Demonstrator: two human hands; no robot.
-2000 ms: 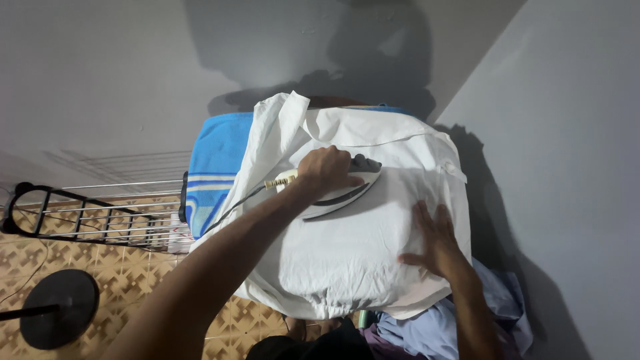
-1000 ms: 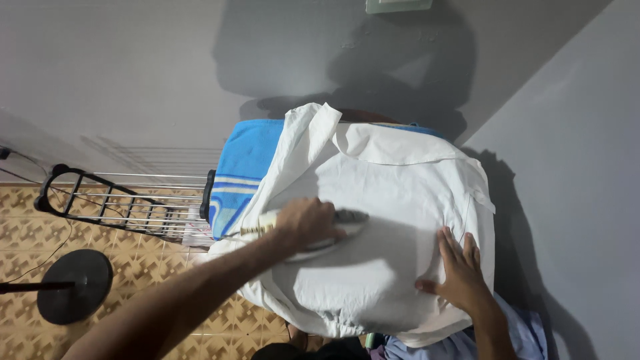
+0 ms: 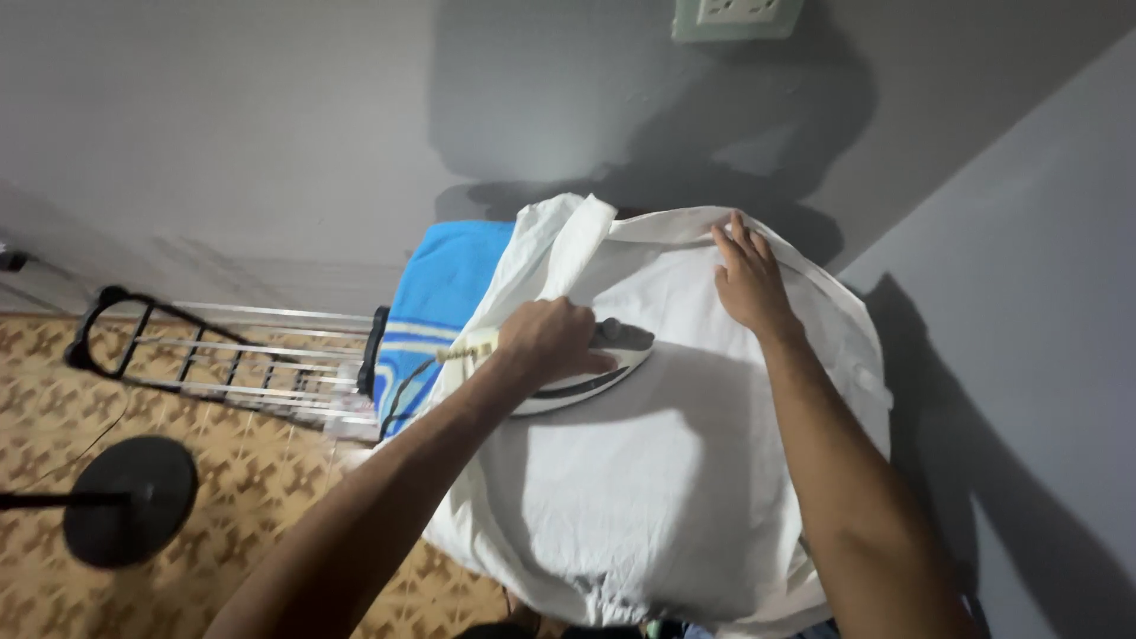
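Note:
A white cloth garment (image 3: 612, 470) lies spread over a surface covered at the left by a blue striped towel (image 3: 457, 275). My left hand (image 3: 548, 342) grips the handle of a clothes iron (image 3: 612, 359), which rests on the garment with its tip toward the right. The iron's cord (image 3: 404, 395) runs off to the left over the towel. My right hand (image 3: 750, 275) lies on the garment near its far right edge, fingers spread and holding nothing. The surface under the cloth is mostly hidden.
A metal rack with black ends (image 3: 240, 355) is to the left, above the tiled floor (image 3: 257, 497). A round black base with a pole (image 3: 133, 501) stands at the lower left. Gray walls rise behind and at the right. A wall socket (image 3: 737, 18) is at the top.
My right hand has moved from the garment's right side to its far edge. The iron, still in my left hand, has shifted over the cloth. The view has shifted too.

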